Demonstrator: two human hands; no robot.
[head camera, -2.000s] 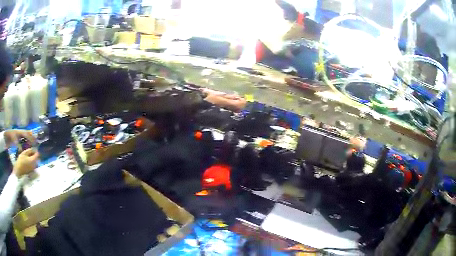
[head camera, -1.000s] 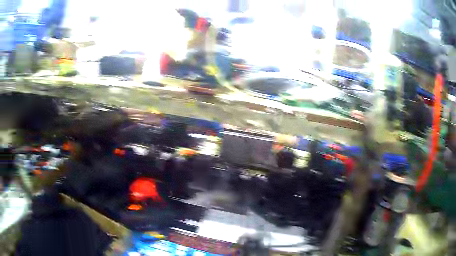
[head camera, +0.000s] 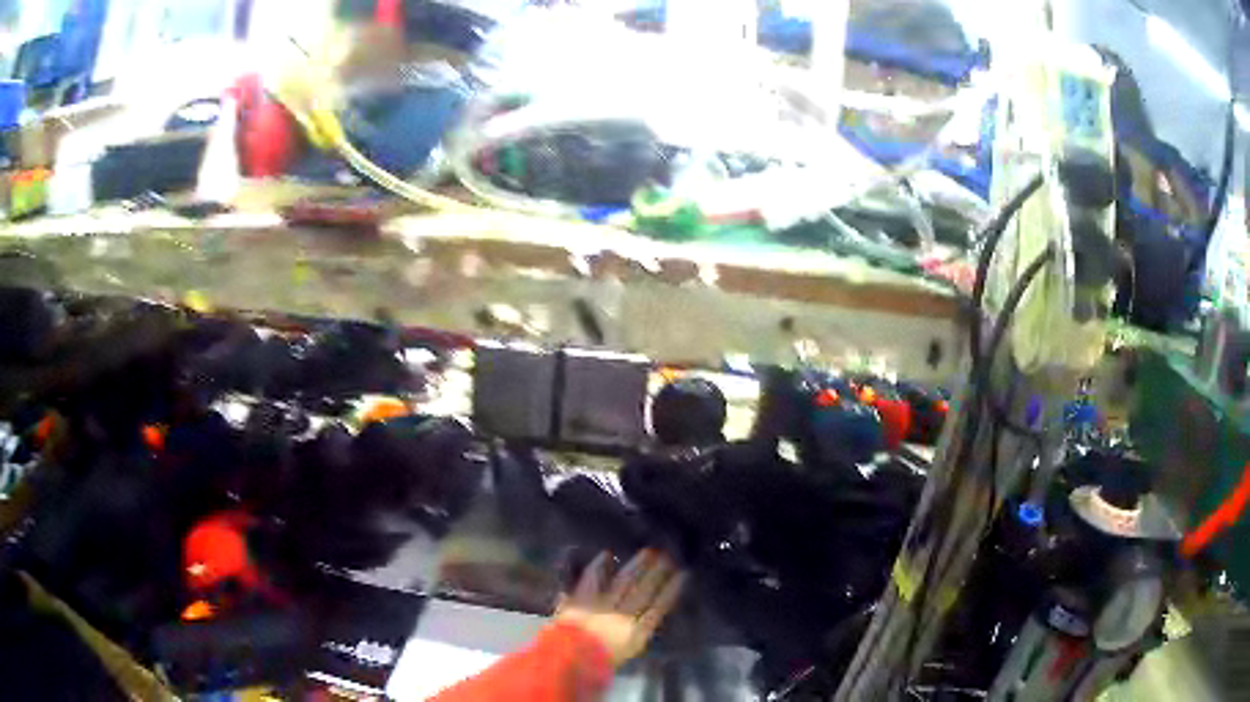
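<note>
My left hand (head camera: 624, 603), in a red-orange sleeve, reaches up and right from the bottom edge. Its fingers are spread and nothing shows in it. It is over the right part of a pale white sheet (head camera: 446, 645), beside a heap of glossy black parts (head camera: 768, 549). Whether the fingertips touch the parts is not clear. A bright red-orange part (head camera: 217, 551) lies among black pieces at the left. My right hand is not in view.
A grey-black twin box (head camera: 559, 398) stands at the back of the bench under a loaded shelf (head camera: 521, 295). A slanted post (head camera: 921, 576) with black cables is at the right, beside a silver-clear device (head camera: 1083, 617). A carton edge (head camera: 96, 638) shows lower left.
The view has swung right, so the bench things sit further left. My left hand has come into view over the sheet. The neighbouring worker's hands are out of view.
</note>
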